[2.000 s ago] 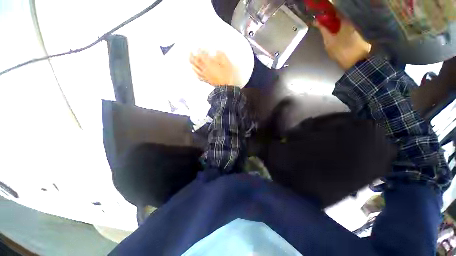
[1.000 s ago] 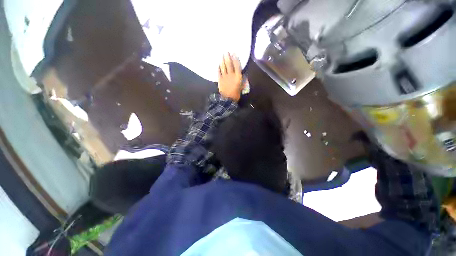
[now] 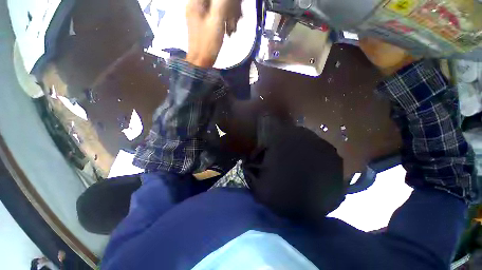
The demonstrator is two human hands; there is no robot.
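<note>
The grey cutting machine (image 3: 417,23) fills the upper right. Its shiny base plate (image 3: 298,50) lies on the brown table (image 3: 296,100), against the dark edge of the white-topped fabric lay (image 3: 177,29). My left hand (image 3: 211,29) is over the lay at the top, left of the base plate; its fingertips are cut off by the picture's edge, so its hold cannot be told. My right hand (image 3: 386,52) is partly hidden under the machine body; its fingers and the handle do not show.
Small white offcuts lie about the table, with a larger one (image 3: 133,125) at left. White-topped pieces with dark edges lie at the upper left (image 3: 39,26) and lower right (image 3: 372,200). At the far lower left, part of a person (image 3: 47,261) shows small.
Since one second ago, my left hand has moved up and left. The machine sits higher in the view, and my right forearm and wrist show again.
</note>
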